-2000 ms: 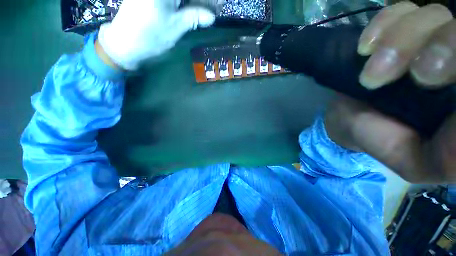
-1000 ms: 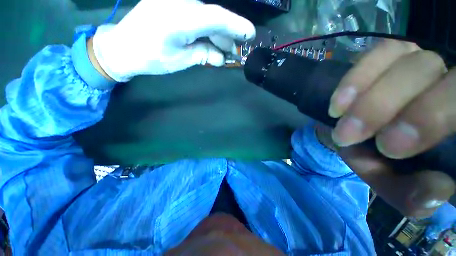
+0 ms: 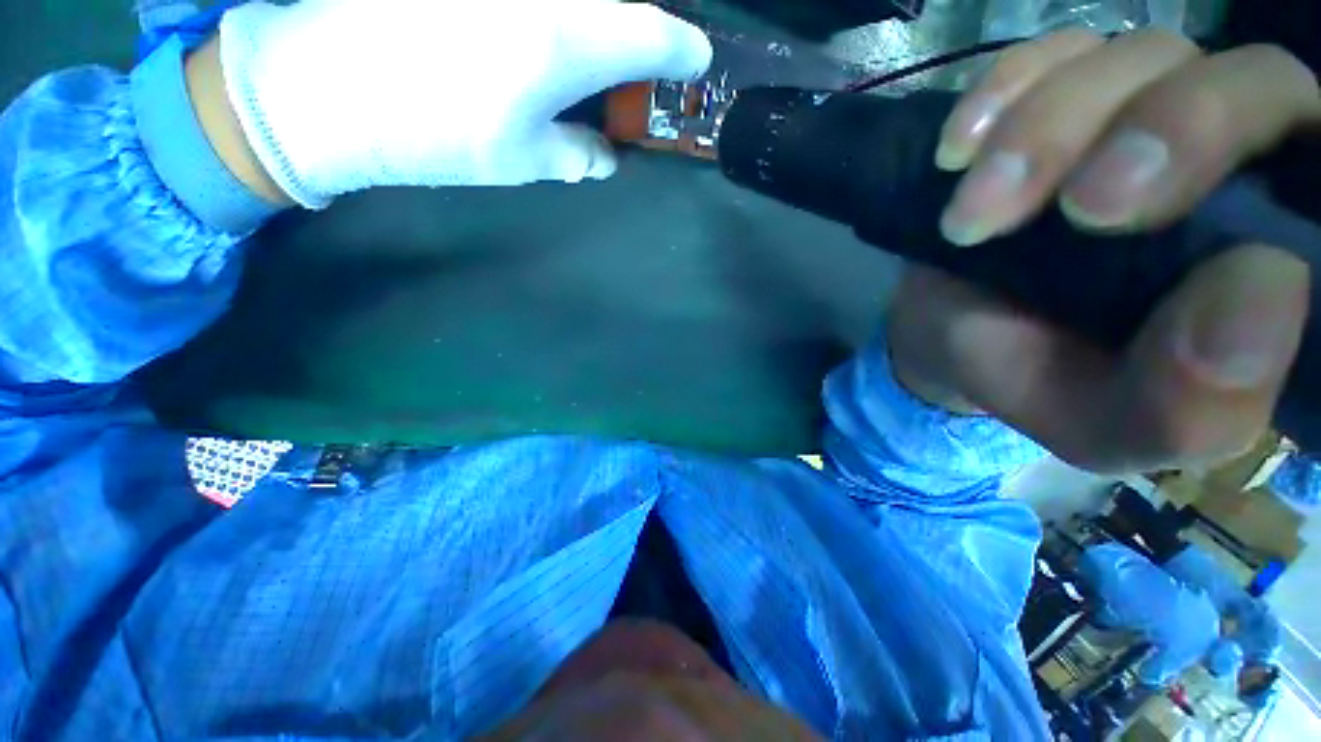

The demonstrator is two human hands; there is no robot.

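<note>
The assembly jig (image 3: 627,113) lies on the green mat at the top middle, with its orange left end and a few small silver parts (image 3: 667,110) showing. The rest of it is hidden behind the screwdriver. My left hand (image 3: 435,94), in a white glove, grips the jig's left end between thumb and forefinger. My bare right hand (image 3: 1130,218) holds the black electric screwdriver (image 3: 826,152), whose front end is over the jig. Its bit and the screw point are hidden.
A dark tray edge (image 3: 811,12) is cut off at the top. A clear plastic bag (image 3: 1050,18) lies beyond the jig. The screwdriver's cord (image 3: 927,64) runs over the mat (image 3: 580,312). A person in blue (image 3: 1159,594) is at the lower right.
My left hand has gone from above the mat to the jig's left end. The screwdriver's front end has come over the jig. The trays have slid mostly out of the top of the view.
</note>
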